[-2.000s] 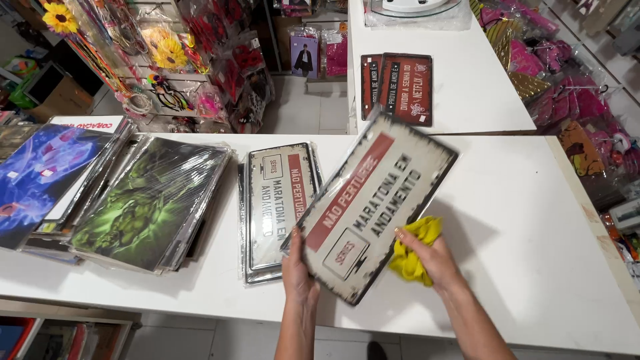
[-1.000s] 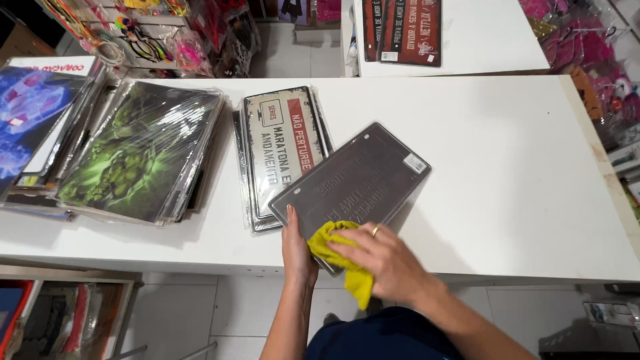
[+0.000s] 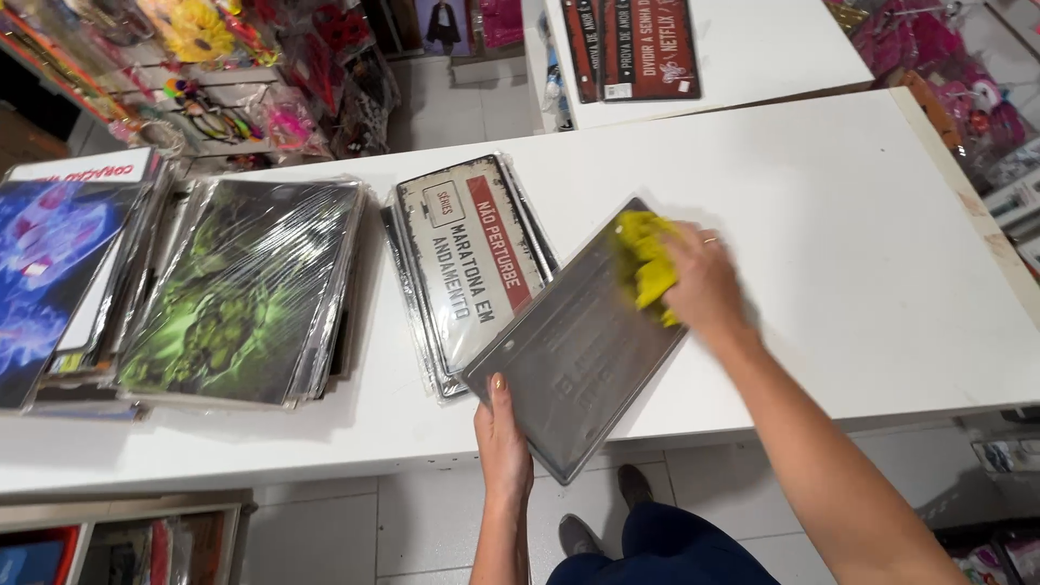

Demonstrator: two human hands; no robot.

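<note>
A metal sign [image 3: 561,366] with embossed lettering shows its plain grey back, tilted over the counter's front edge. My left hand [image 3: 504,447] grips its lower left corner, thumb on top. Against its upper right end, my right hand [image 3: 705,280] presses a bunched yellow cloth [image 3: 646,260]; that hand is slightly blurred. Left of the sign lies a stack of wrapped signs [image 3: 463,268], the top one cream and red with printed words. The held sign covers part of that stack's lower right side.
Wrapped pictures, a green one [image 3: 236,301] and a blue one [image 3: 57,268], top piles on the left of the white counter [image 3: 837,268]. Red and black signs [image 3: 650,49] lie on the farther counter. Hanging goods [image 3: 244,73] line the back left. Shelving [image 3: 162,544] stands below left.
The sign's printed face showed at first; now its back does. Since one second ago, the yellow cloth in my right hand has moved from the sign's lower part to its upper right end.
</note>
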